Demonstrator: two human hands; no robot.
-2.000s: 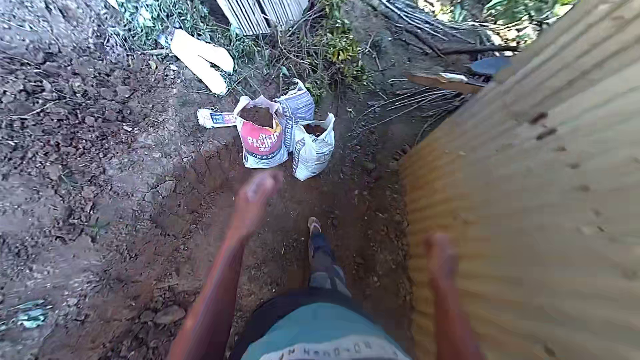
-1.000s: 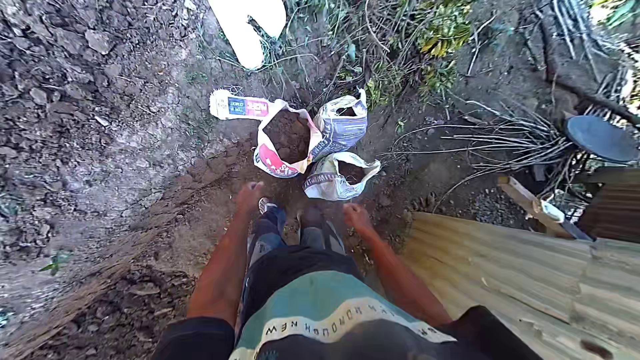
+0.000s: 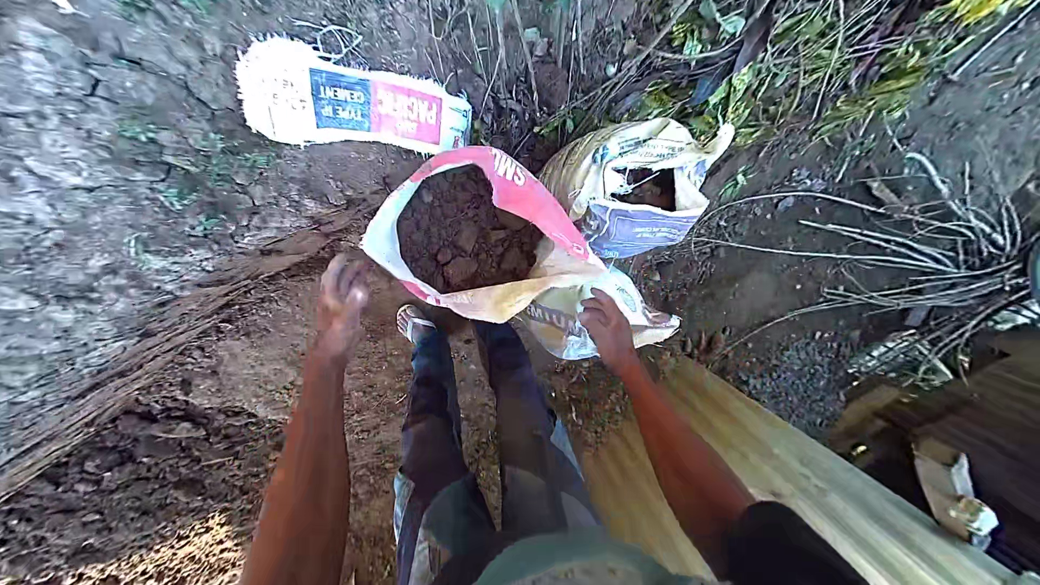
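A wide-mouthed white and pink cement sack point(image 3: 540, 203) stands in front of my feet, filled with brown soil point(image 3: 467, 236). Just left of its rim is my left hand point(image 3: 344, 299), slightly blurred, fingers loosely apart and holding nothing. My right hand point(image 3: 605, 321) is over a smaller white sack point(image 3: 561, 325) at the lower right of the big one, fingers partly curled; whether it touches the plastic is unclear. Behind stands a white and blue sack point(image 3: 642, 227), its mouth partly open with dark contents inside.
A flattened cement sack point(image 3: 349, 101) lies on the ground at the upper left. Cut branches point(image 3: 918, 244) spread at the right, near green plants point(image 3: 764, 89). Corrugated metal sheeting point(image 3: 747, 455) borders my right side. A soil ridge point(image 3: 162, 333) runs along the left.
I have come closer to the sacks, and the view has moved with me. Both hands, lower and short of the sacks a second ago, are now at either side of the large one.
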